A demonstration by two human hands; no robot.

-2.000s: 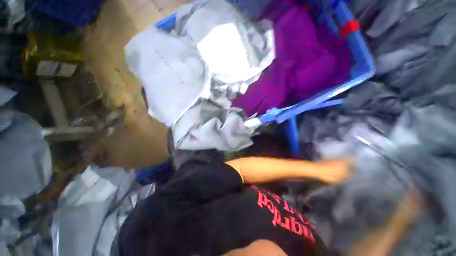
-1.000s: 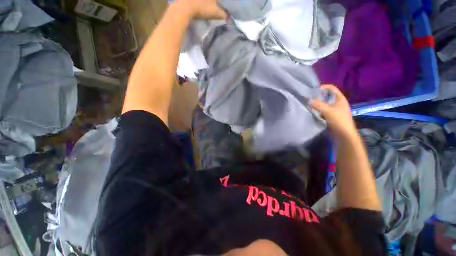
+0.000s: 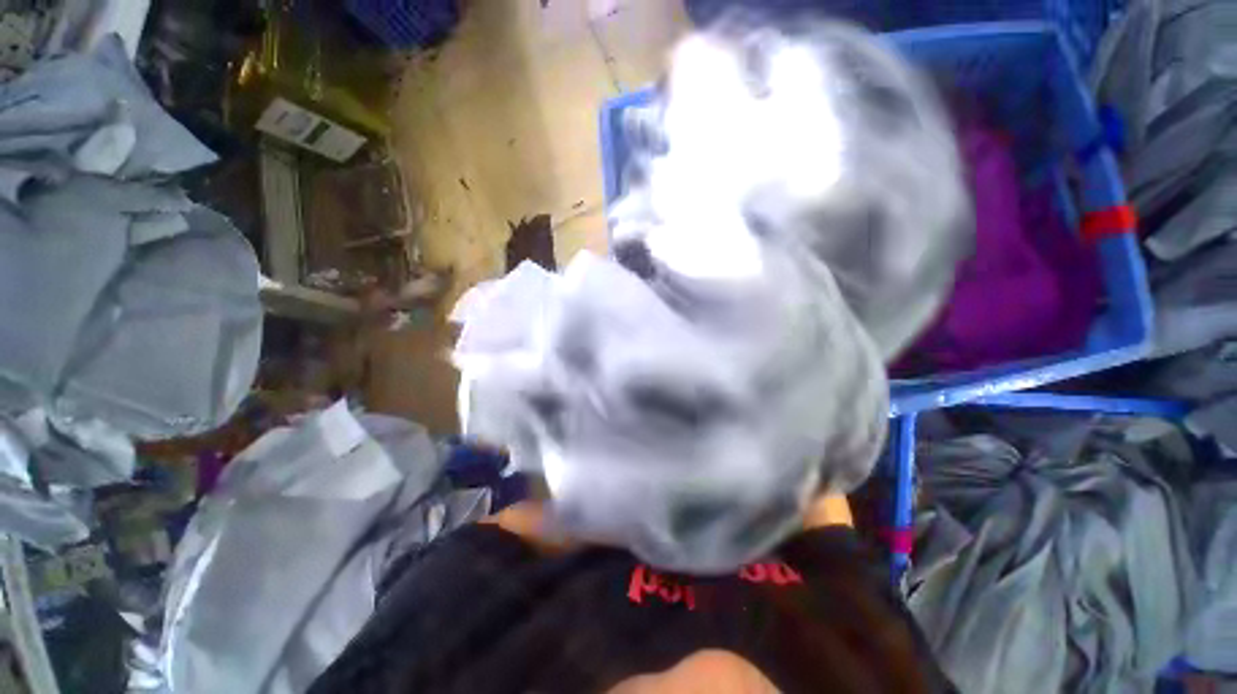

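Observation:
A large grey and white bundle of cut pieces (image 3: pixel 705 393) is raised in front of my chest, blurred by motion. Its upper part overlaps the blue crate (image 3: pixel 1017 373), and its upper left is washed out white. Both of my hands are hidden behind the bundle. Only a bit of forearm shows at its lower left and at its lower right. Purple fabric (image 3: pixel 1004 271) lies in the blue crate, partly covered by the bundle.
Grey bundles lie at the left (image 3: pixel 149 298) and lower left (image 3: pixel 285 529). A second crate at lower right holds grey pieces (image 3: pixel 1058 529). A yellowish box with a label (image 3: pixel 312 129) and a pale metal frame (image 3: pixel 282 217) stand at upper left on the tan floor (image 3: pixel 502 122).
One second ago both hands showed on grey pieces; now the bundle is lifted closer and hides them. The view has shifted, showing more of the blue crate and floor.

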